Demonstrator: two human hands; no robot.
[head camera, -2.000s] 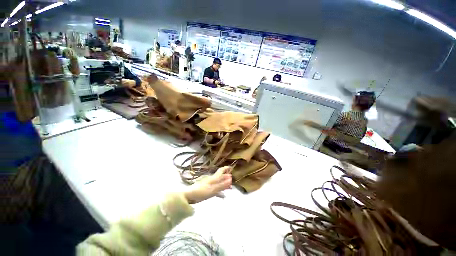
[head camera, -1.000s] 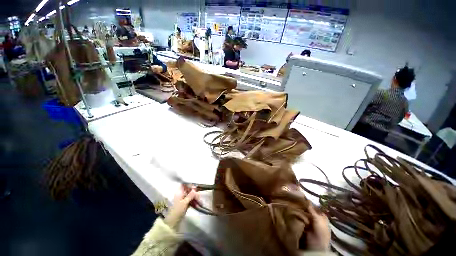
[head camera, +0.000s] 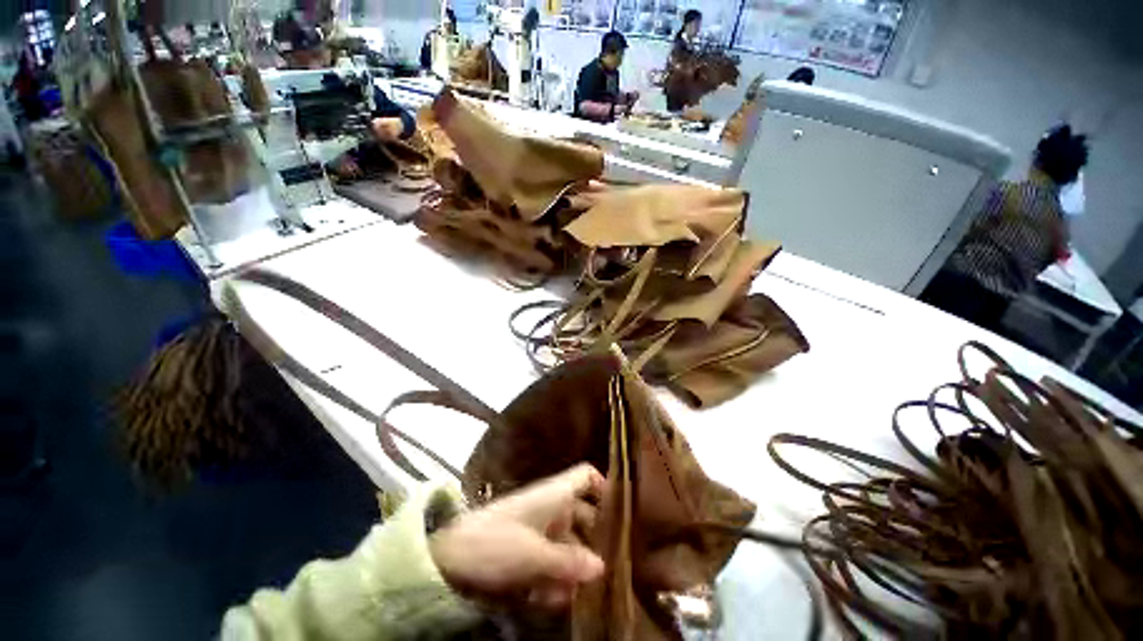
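Note:
A brown tote bag (head camera: 677, 463) stands at the near side of the white table with its mouth facing up. Its zip line (head camera: 618, 438) runs down the middle. My left hand (head camera: 527, 538), in a pale sleeve, grips the bag's edge beside the zip. Long brown straps (head camera: 401, 363) spread from the bag to the left across the table. Another strap crosses the bag's right side. A shiny silver-white patch (head camera: 689, 607) shows at the bag's lower right. My right hand is not in view.
Stacked brown bags (head camera: 702, 276) lie behind the held bag. A large heap of bags with strap loops (head camera: 1003, 488) is at right. A grey cabinet (head camera: 865, 188) stands beyond the table. Brown strips (head camera: 188, 401) hang below the left edge. Several people work behind.
A bag has come in front of me since the oldest frame. My left hand has moved from a strap to the bag's mouth. The straps now spread left. My right hand has left the view.

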